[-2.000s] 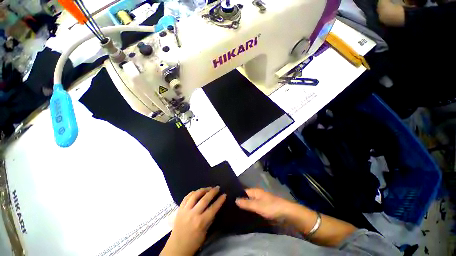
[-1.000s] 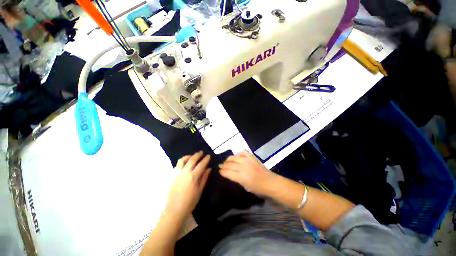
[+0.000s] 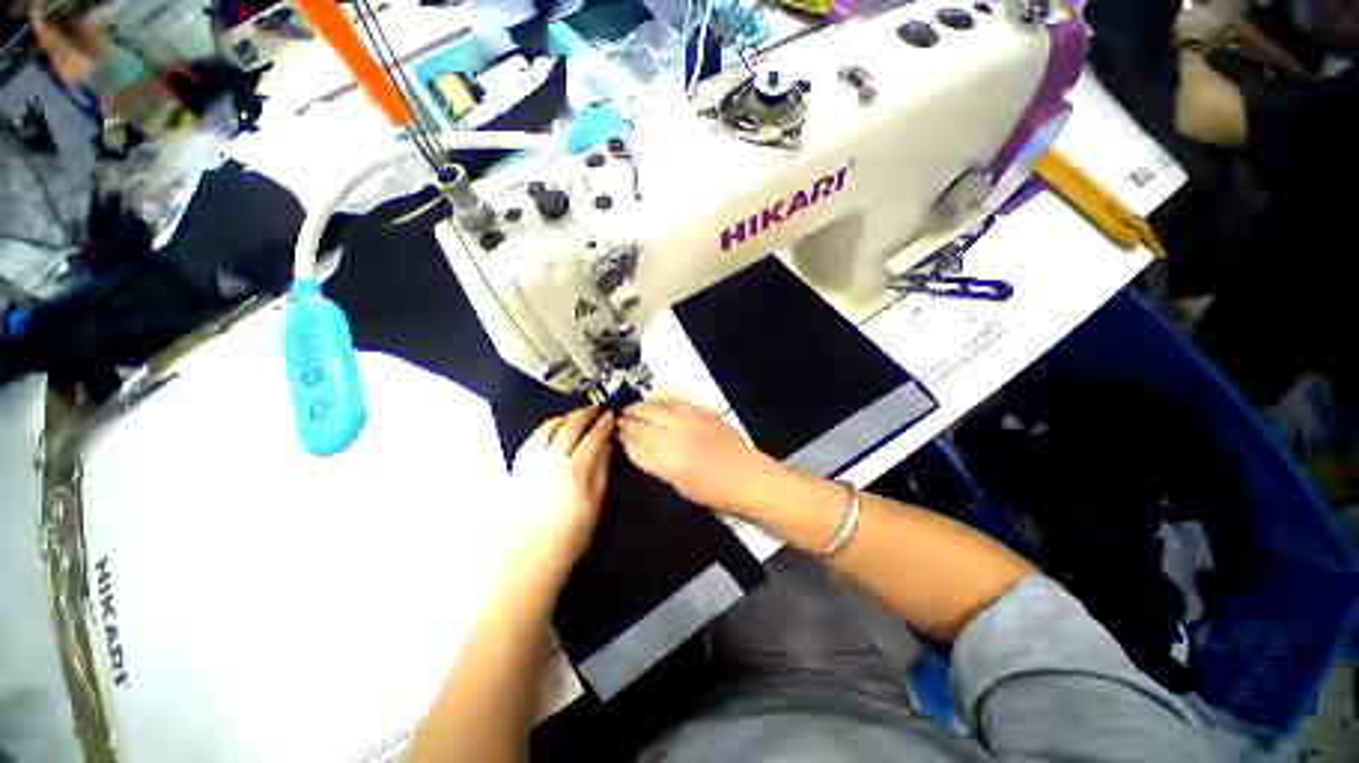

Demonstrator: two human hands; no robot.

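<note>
A black cut panel (image 3: 648,540) with a pale grey end band lies on the table under the sewing machine's head, its band towards me. More black cloth (image 3: 410,298) extends behind the needle area to the back left. My left hand (image 3: 564,485) presses the panel with its fingertips just in front of the presser foot (image 3: 614,385). My right hand (image 3: 689,452) has its fingertips on the same cloth, close beside the left ones. The fingertips partly hide the cloth at the needle. A waiting panel (image 3: 797,350) with a grey end band lies under the machine arm (image 3: 894,179).
The lamp (image 3: 325,373) hangs over the table's left side. Thread snips (image 3: 954,286) and a yellow tool (image 3: 1095,201) lie to the right. A blue crate (image 3: 1267,641) with black cloth is below right. A person's arm (image 3: 1210,97) shows at upper right.
Both hands have moved forward to the presser foot with the cloth. The panel's grey end band now shows in front of me. The camera view has shifted, moving the machine rightward in the picture.
</note>
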